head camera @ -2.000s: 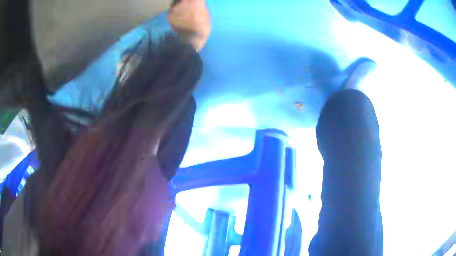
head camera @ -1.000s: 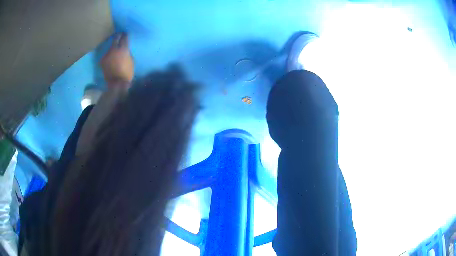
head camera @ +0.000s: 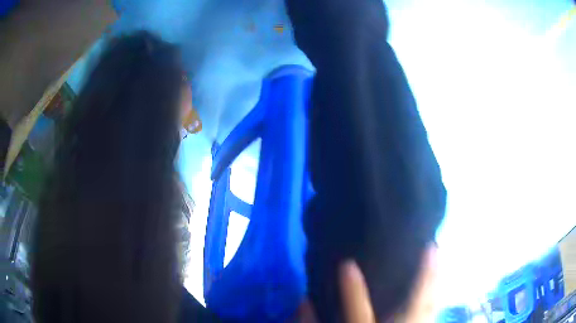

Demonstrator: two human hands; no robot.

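Observation:
My left hand (head camera: 187, 106) shows only as a small blurred patch of skin at left centre, mostly hidden by a long dark hair-like shape (head camera: 114, 189). A small yellowish and white patch shows at its lower end; I cannot tell whether it is held. My right hand (head camera: 355, 296) is cut off by the bottom edge. Its blurred fingers are spread over a dark trouser leg (head camera: 372, 151), with nothing seen in them. No yellow mouldings can be made out.
A blue plastic stool (head camera: 281, 164) stands left of the trouser leg. Small orange-brown bits (head camera: 278, 28) lie on the blue floor (head camera: 234, 53). A beige panel (head camera: 47, 57) is at the upper left. Blue crate-like items (head camera: 521, 293) are at the lower right. The right side is glaring white.
The view has shifted, so the stool and floor bits sit higher. My left hand, earlier low over the floor at upper left, is now mostly hidden. My right hand has appeared on the trouser leg.

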